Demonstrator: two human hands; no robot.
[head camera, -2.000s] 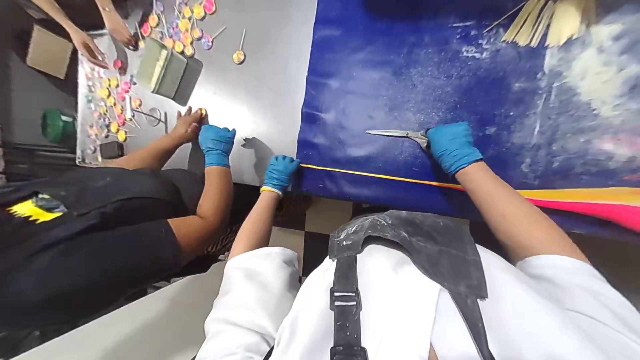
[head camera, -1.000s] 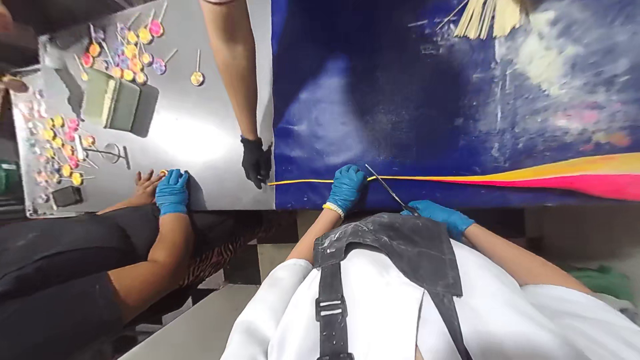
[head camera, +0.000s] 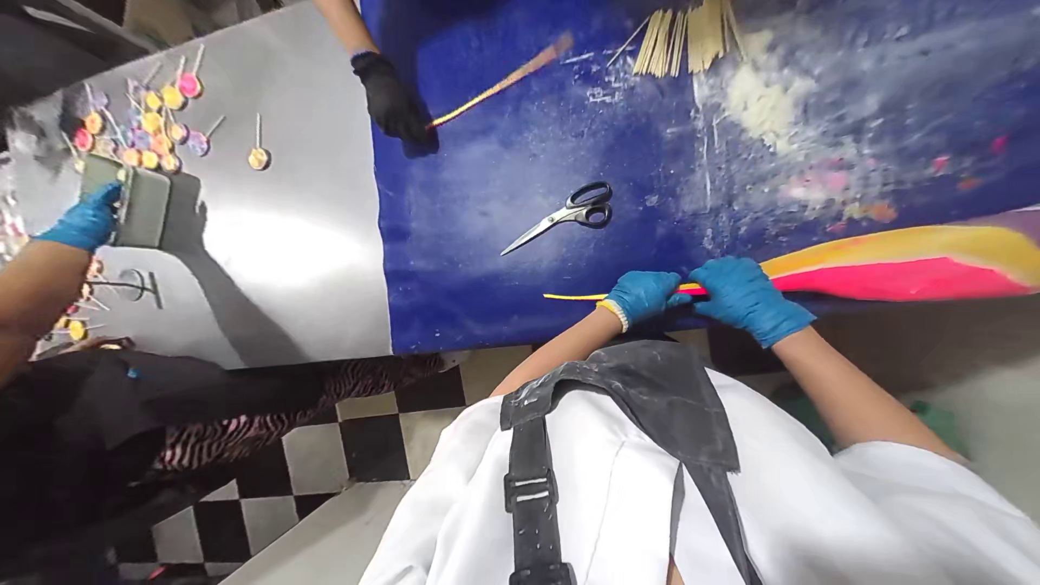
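Both my hands, in blue gloves, are at the blue mat's near edge. My left hand (head camera: 644, 298) is closed around the thin yellow end of a pulled candy strand, whose tip sticks out to its left. Close beside it on the right, my right hand (head camera: 749, 299) grips the strand where it widens into a thick yellow and pink candy mass (head camera: 910, 264). Scissors with black handles (head camera: 561, 215) lie on the mat beyond my hands, with nobody touching them. Farther off, a co-worker's black-gloved hand (head camera: 394, 101) holds a separate thin candy strip (head camera: 496, 88).
A bundle of thin sticks (head camera: 686, 41) lies at the mat's far side. On the metal table (head camera: 309, 211) at the left are several lollipops (head camera: 154, 122) and a greenish block-like container (head camera: 138, 199), touched by another co-worker's blue-gloved hand (head camera: 93, 219). Whitish powder (head camera: 764, 93) marks the mat.
The scissors, earlier in my right hand, now lie on the mat. My right hand now grips the strand beside my left. The black-gloved hand has moved away with a separate strip.
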